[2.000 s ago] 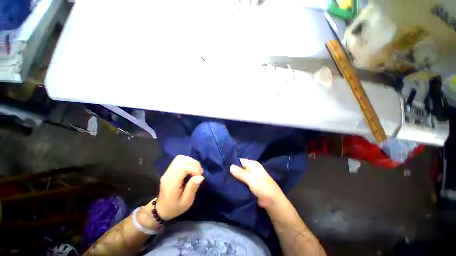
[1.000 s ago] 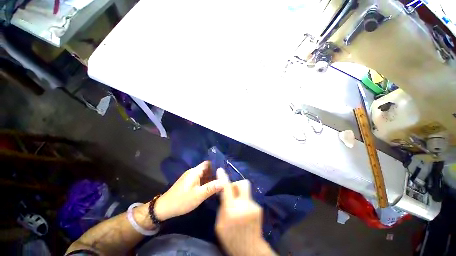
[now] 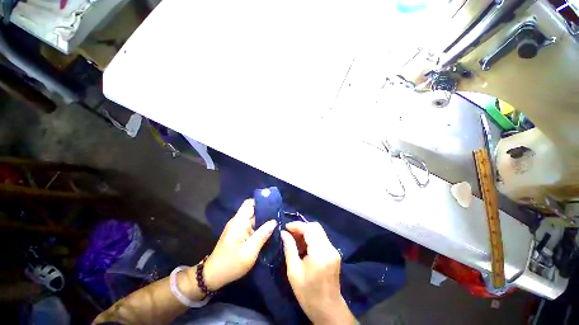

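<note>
The narrow end of a navy garment (image 3: 268,208) points up between my hands, with a small pale spot near its tip. My left hand (image 3: 236,252) grips it from the left, thumb on top. My right hand (image 3: 315,261) has its fingertips pinched at the strip's right edge. A small dark thin shape shows just above the right fingers; I cannot tell what it is. The rest of the navy cloth lies dark over the lap, below the table edge.
Silver scissors (image 3: 407,171) lie on the white table (image 3: 254,82). To their right are an off-white chalk piece (image 3: 461,194) and a wooden ruler (image 3: 489,219). A cream sewing machine (image 3: 539,76) stands at the upper right. A purple bag (image 3: 111,254) is at lower left.
The view has shifted, showing more of the sewing machine. The right hand has moved slightly right and down off the left thumb, and the strip's end with its pale spot shows more clearly.
</note>
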